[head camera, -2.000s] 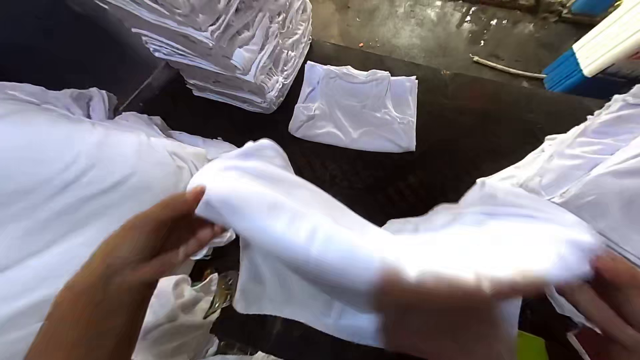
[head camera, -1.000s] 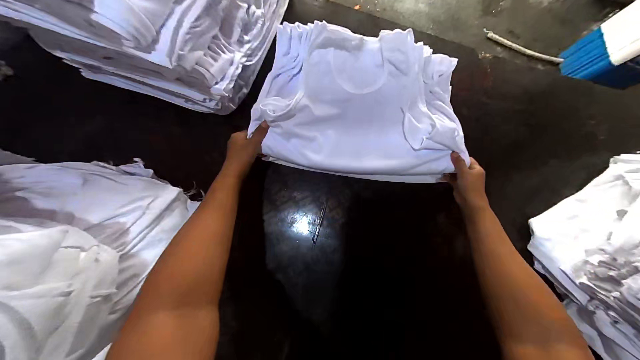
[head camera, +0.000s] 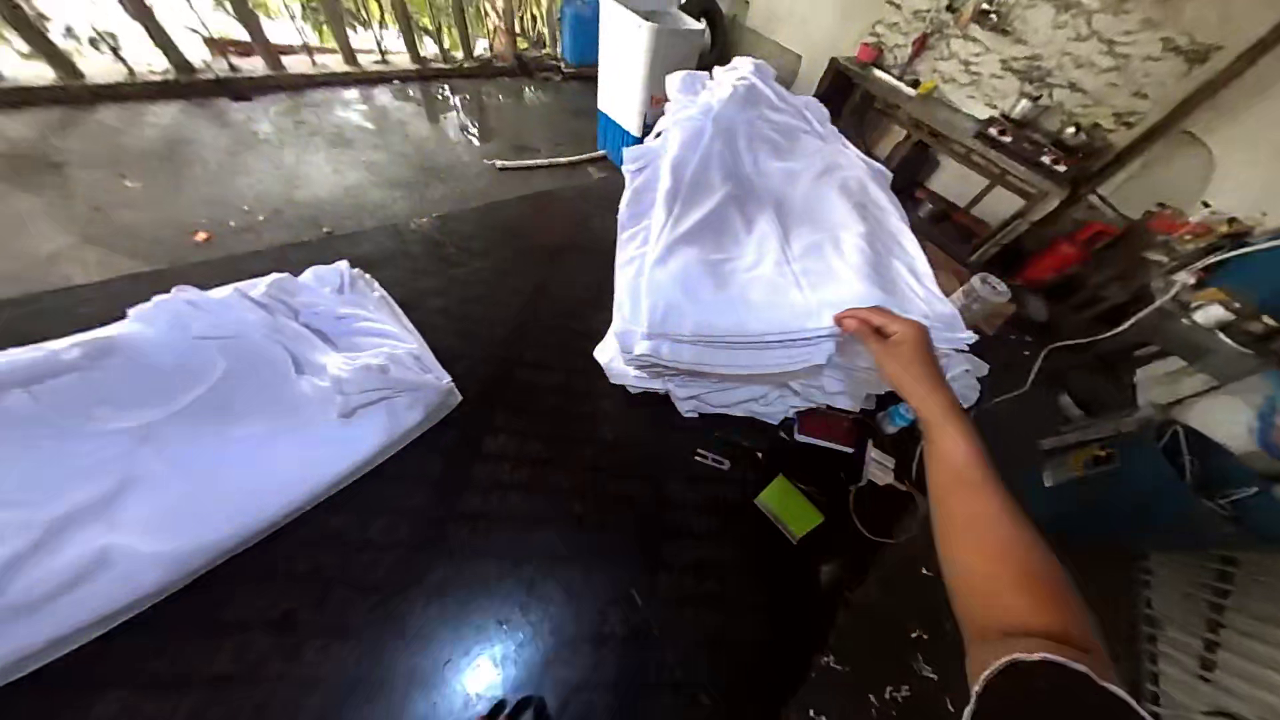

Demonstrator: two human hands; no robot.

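My right hand [head camera: 893, 350] pinches the near edge of the top white garment on a tall pile of white garments [head camera: 760, 230], which stands at the table's right side. Several cloth layers show along the pile's front. At the left lies a neat stack of folded white shirts [head camera: 200, 430] on the dark table [head camera: 540, 500], apart from the pile. My left hand is not in view.
Near the pile's front lie thread snips [head camera: 712, 459], a green box [head camera: 789, 508], a dark red object [head camera: 826, 430] and a white cable plug [head camera: 879, 464]. Behind stands a white and blue container [head camera: 640, 70]. A cluttered wooden bench [head camera: 960, 130] is at the back right.
The view has swung to the right. My right hand has left the folded shirt stack, which both hands held a second ago, and now grips a garment on the right pile. My left hand has gone out of view.
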